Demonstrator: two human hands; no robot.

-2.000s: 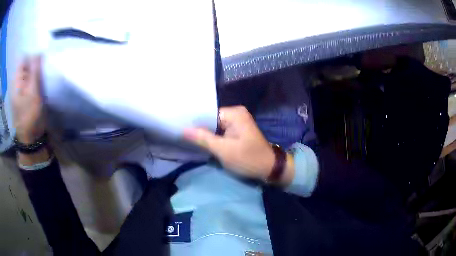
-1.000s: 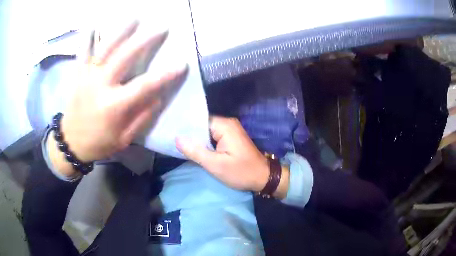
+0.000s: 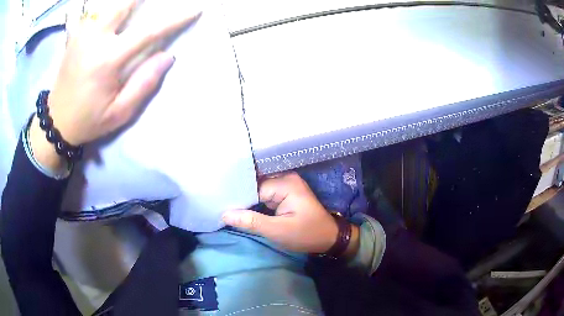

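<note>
The pale, washed-out cloth panel (image 3: 185, 142) lies over the near edge of the table and hangs towards my lap. A thin dark raw edge runs down its right side. My left hand (image 3: 108, 74) lies flat on the panel at the upper left, fingers spread, some fingertips near or past the top of the picture. My right hand (image 3: 290, 213) pinches the panel's lower right corner, thumb on top and fingers behind. Layered dark-lined fabric edges (image 3: 117, 210) show below the panel on the left. A dark slit-like line shows at the upper left.
The white tabletop (image 3: 383, 74) extends right, with a thin dark line across its back. Its near edge (image 3: 371, 137) has a grey ruler-marked band. Dark cloth (image 3: 488, 179) hangs at the right, beside wooden pieces and clutter. Dark loops (image 3: 547, 15) lie at the far right.
My left hand came from the panel's left side onto it, then moved up and left. My right hand keeps its hold at the corner. More of the tabletop now shows.
</note>
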